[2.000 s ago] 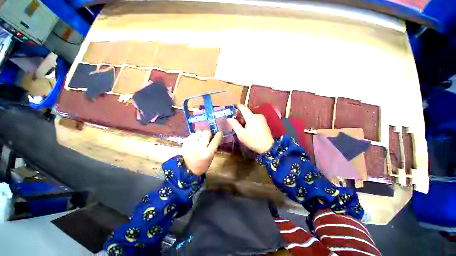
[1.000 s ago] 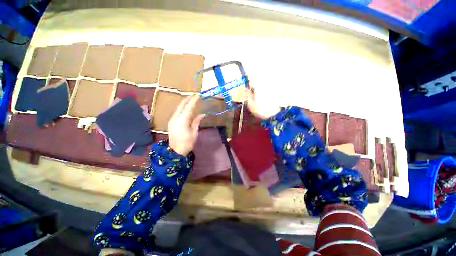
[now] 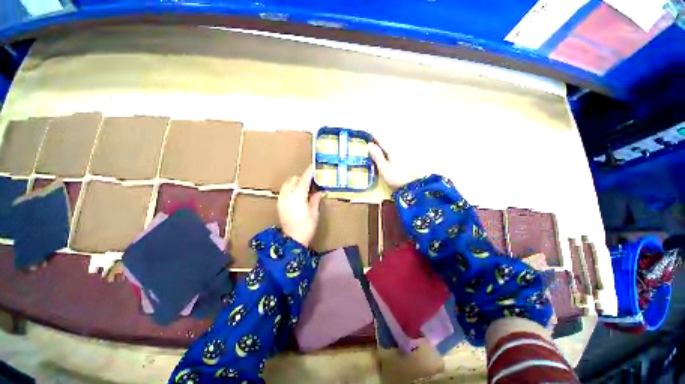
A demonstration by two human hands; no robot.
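The blue cutting die (image 3: 343,160) lies flat on the cream cutting board (image 3: 466,135), just right of the upper row of tan-brown pieces (image 3: 276,160). My left hand (image 3: 299,208) is at its lower left corner, fingers touching or very near it. My right hand (image 3: 389,166) has its fingers on the die's right edge. Below my hands lie a mauve piece (image 3: 336,300) and a dark red piece (image 3: 408,289). Whether my left fingers grip the die is hard to tell.
Dark navy pieces (image 3: 176,259) lie loose at the left over maroon sheet (image 3: 82,300). Narrow offcuts (image 3: 587,266) are at the board's right end. A blue scrap bucket (image 3: 638,281) stands beyond it. The blue machine (image 3: 338,30) spans the back.
The die was lifted from over the maroon and tan pieces and set down flat beside the upper tan row. Both hands moved with it. The camera view has shifted.
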